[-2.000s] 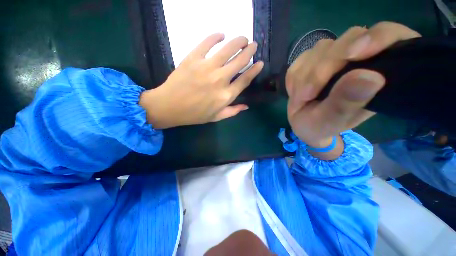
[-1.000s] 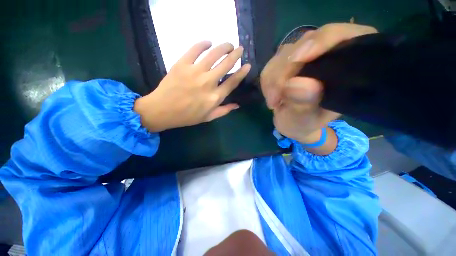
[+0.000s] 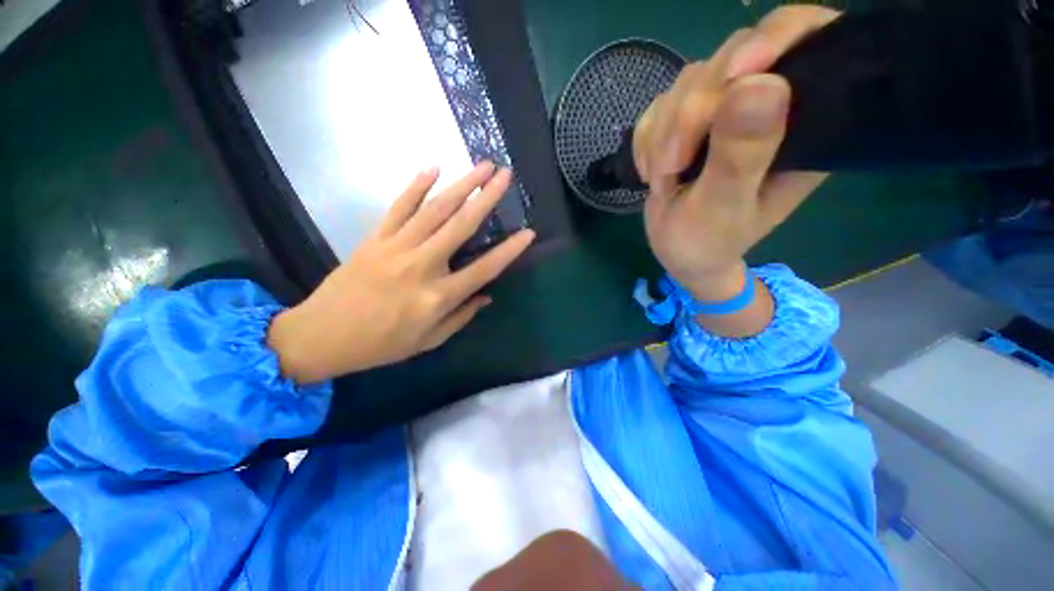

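Note:
A device unit (image 3: 347,104) with a large, glaring silver area lies in a black tray (image 3: 551,191), tilted in view. A dark perforated strip (image 3: 460,81) runs along its right side. My left hand (image 3: 399,277) lies spread over the unit's near end, fingers apart, gripping nothing. My right hand (image 3: 728,162) is closed around a thick black electric screwdriver (image 3: 913,98). Its dark nose points left over the round grey screw dish (image 3: 613,110), right of the tray. The bit tip cannot be made out against the dish.
The tray and dish are on a glossy green bench mat (image 3: 116,196). A blue band (image 3: 728,303) is around my right wrist. A pale grey box-like surface (image 3: 982,404) stands at the lower right, beyond the bench edge. Blue cloth shows at the right rim.
The unit and tray appear further left and more tilted, with more of them visible. My right hand with the screwdriver has moved from beside the tray to the dish, which is now largely uncovered.

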